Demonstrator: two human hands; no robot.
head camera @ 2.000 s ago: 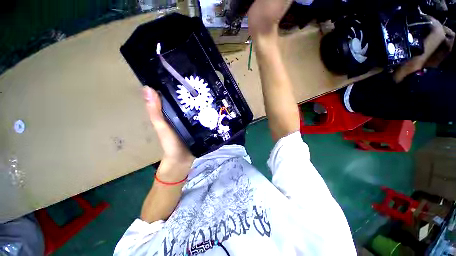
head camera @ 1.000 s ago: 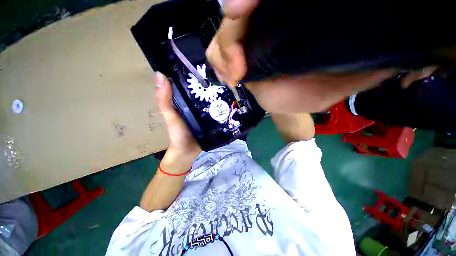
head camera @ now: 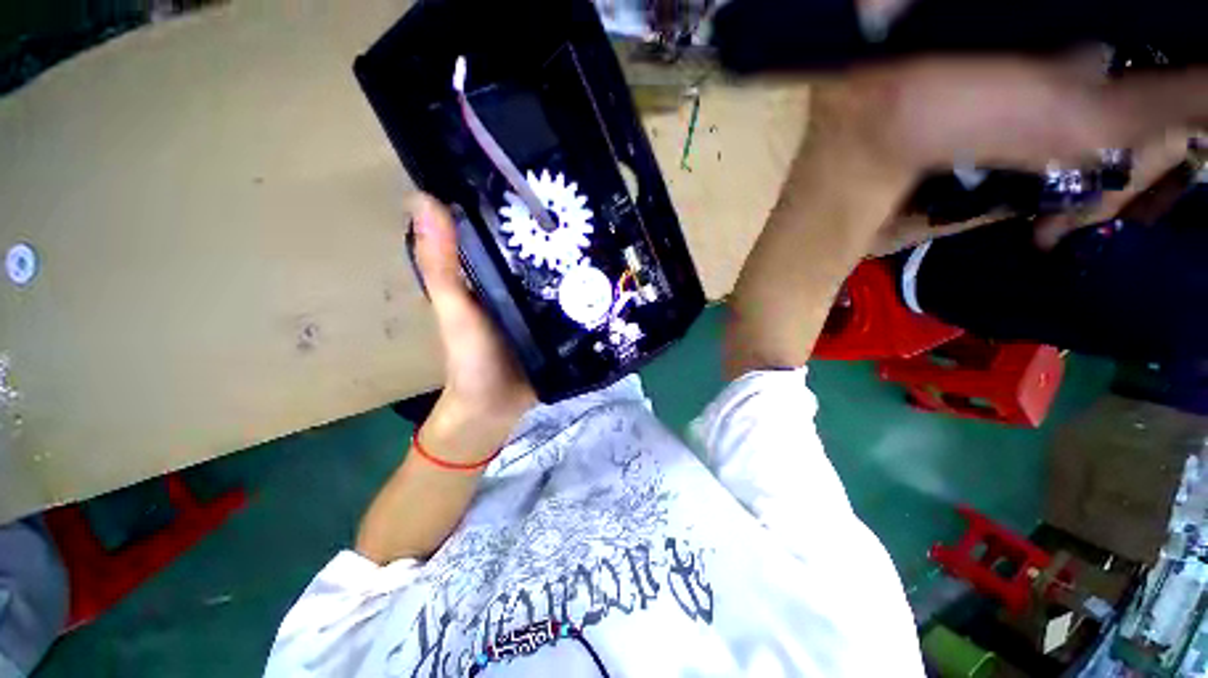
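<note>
My left hand [head camera: 464,331] grips the black appliance housing [head camera: 662,219] by its lower left side, thumb along the outer wall, open side up and tilted. Inside are a white drive gear [head camera: 567,212], a pale ribbon cable [head camera: 488,139] crossing it, a round silver-white motor [head camera: 584,294] and thin coloured motor leads [head camera: 632,281]. My right hand [head camera: 967,113] is blurred, right of the housing and apart from it, closed around a thick black power screwdriver [head camera: 795,33]. The screwdriver's tip cannot be made out.
The tan board [head camera: 172,252] lies left and behind, with a small white disc [head camera: 21,264] on it. Another person's dark sleeve [head camera: 1007,298] and hand are at the right, partly behind my right hand. Red stools [head camera: 987,378] stand on the green floor.
My right hand and the screwdriver went over the housing, covering its right side, then moved away to the right. The housing has shifted slightly right and up in view.
</note>
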